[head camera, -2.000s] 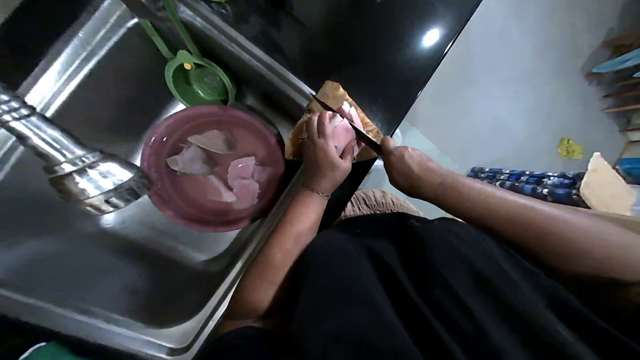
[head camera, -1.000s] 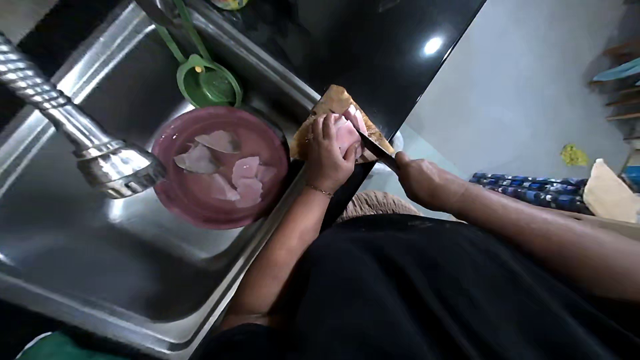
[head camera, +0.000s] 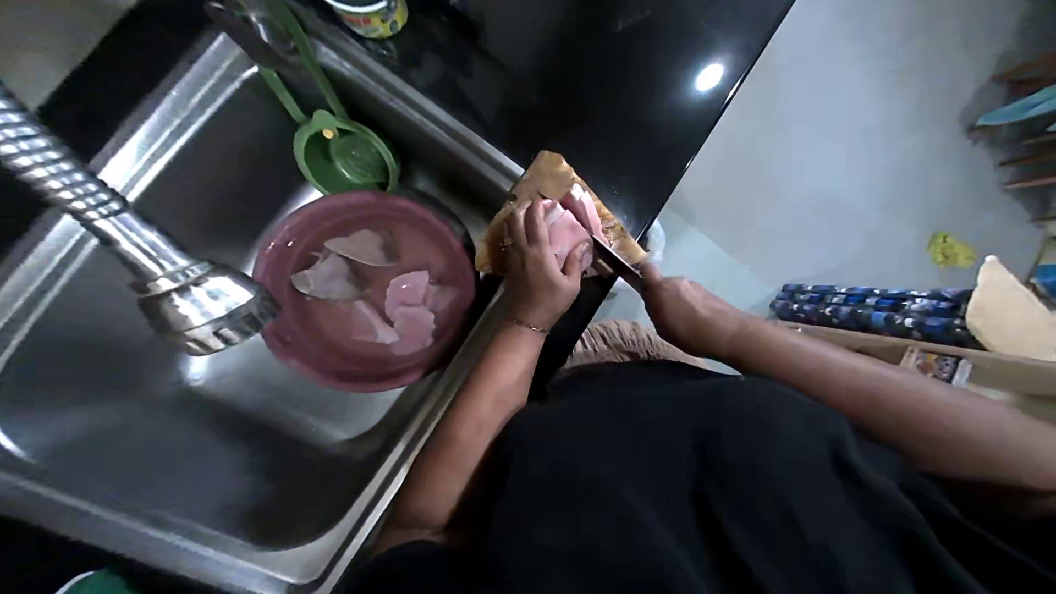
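Observation:
Pale pink raw meat (head camera: 568, 233) lies on a brown wooden cutting board (head camera: 544, 175) at the sink's right edge. My left hand (head camera: 540, 268) presses down on the meat, fingers spread over it. In my right hand (head camera: 685, 309) is a knife (head camera: 615, 262), its blade against the right side of the meat, where a cut strip (head camera: 584, 210) stands partly apart. Left of the board, a reddish plastic basin (head camera: 363, 379) in the sink holds cloudy water with several flat pieces of meat (head camera: 410, 318).
A metal faucet head (head camera: 210, 309) hangs over the steel sink (head camera: 272, 511), left of the basin. A green long-handled plastic strainer or scoop (head camera: 355, 157) rests behind the basin. Black countertop (head camera: 610, 74) extends behind the board, with a labelled container (head camera: 375, 16) near the sink's rim.
Between the earlier frames and now, the knife blade has shifted from across the top of the meat to its right side. My left hand stays on the meat.

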